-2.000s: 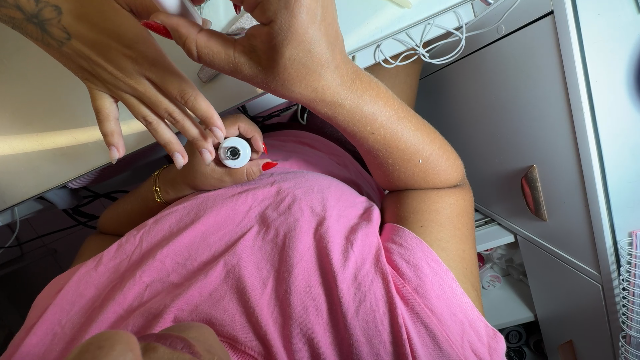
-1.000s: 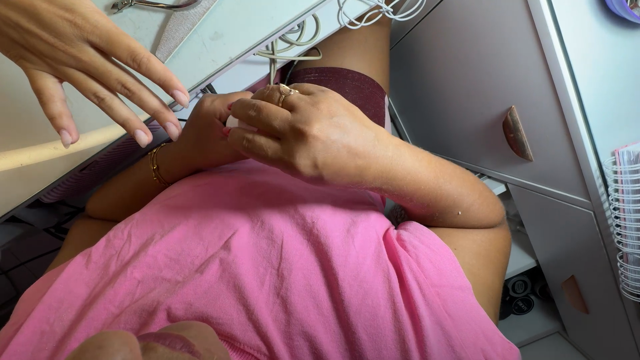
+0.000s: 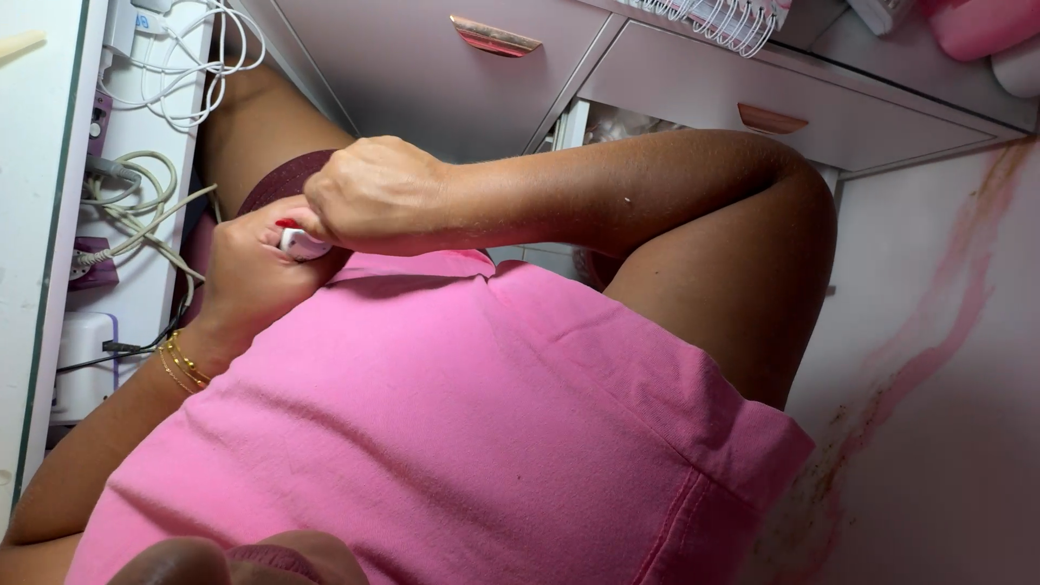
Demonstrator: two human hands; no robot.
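Observation:
Low in front of my pink shirt, my left hand [image 3: 264,248] is closed around a white cylindrical tool [image 3: 302,244], of which only one end shows. A red nail is visible beside it, and thin gold bracelets [image 3: 183,363] circle that wrist. Curled into a fist, my right hand [image 3: 378,195] presses against the left one, just above the white end. Its fingertips are turned away, so whether they grip part of the tool is hidden.
At the left, a white shelf under the glass-edged table [image 3: 49,203] holds coiled white cables [image 3: 183,69], plugs and a white adapter [image 3: 84,357]. Grey drawers with copper handles [image 3: 496,36] stand ahead. A spiral notebook [image 3: 735,20] lies on top, near pink items.
The other person's hand over the table has left the view. My right hand, raised at the table in the oldest frame, came down to my left hand. The view has swung strongly to the right.

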